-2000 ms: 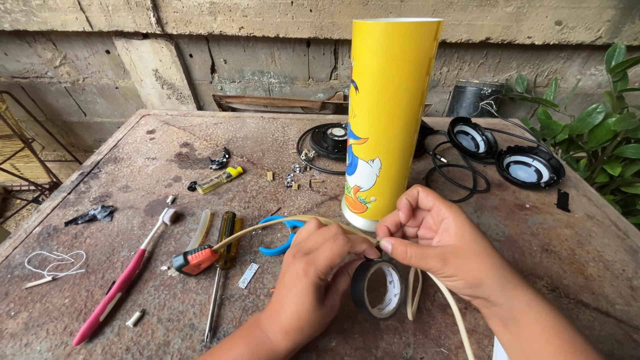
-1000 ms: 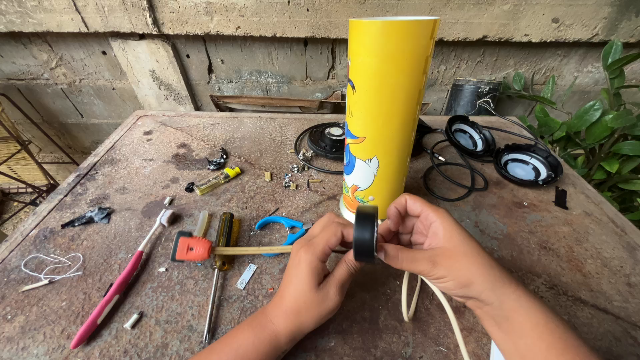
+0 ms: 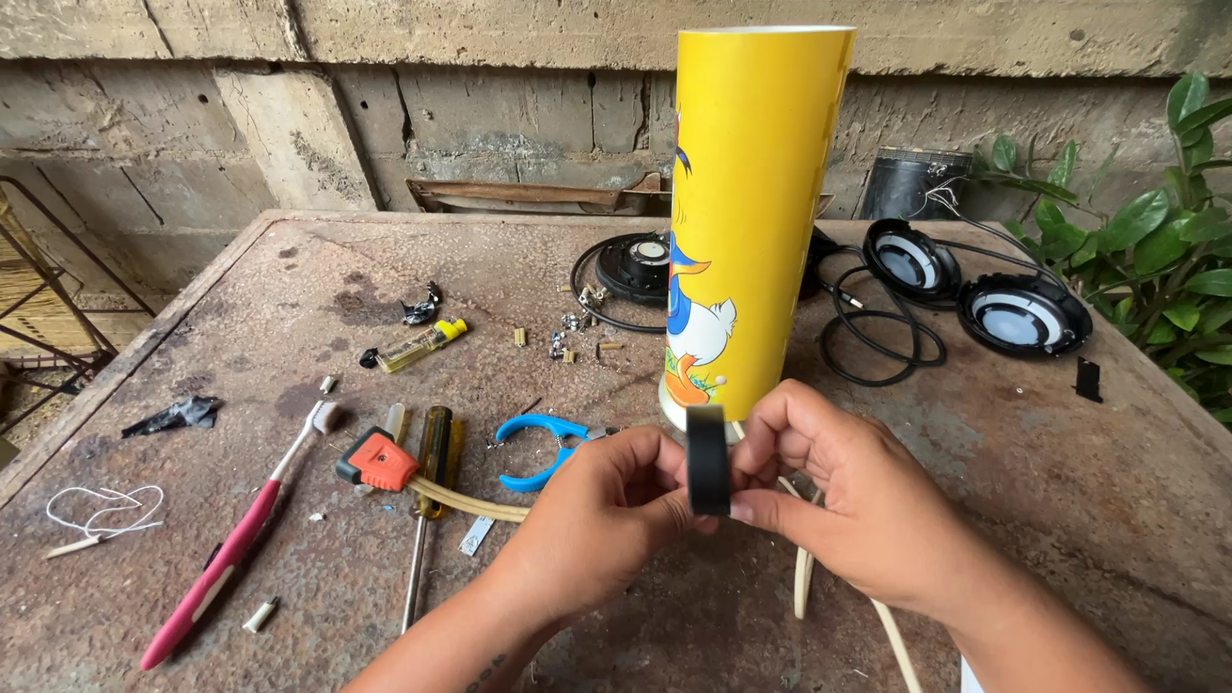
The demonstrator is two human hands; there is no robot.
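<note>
Between my hands, a roll of black electrical tape (image 3: 708,460) stands edge-on to the view, in front of the foot of a yellow cylindrical lampshade (image 3: 760,212) with a cartoon duck. My left hand (image 3: 616,500) pinches the cream two-core cord (image 3: 472,502) at the roll's left side. On the right, my right hand (image 3: 828,491) has thumb and fingers closed at the roll; the cord comes out below it. The exact grip point on the cord is hidden by the roll and fingers. An orange and black plug (image 3: 382,459) ends the cord at left, across a screwdriver (image 3: 436,462).
Blue-handled pliers (image 3: 539,423) lie just beyond my left hand. A pink toothbrush (image 3: 226,558), a yellow lighter (image 3: 421,345) and tape scraps lie left. Small metal parts sit behind. Opened black headphone cups (image 3: 1025,313) with a looped black cable (image 3: 890,356) are at right.
The tape roll, earlier hanging below the fingers with its open ring facing the view, has come up between my hands and turned edge-on. The plug has turned and shifted on the table.
</note>
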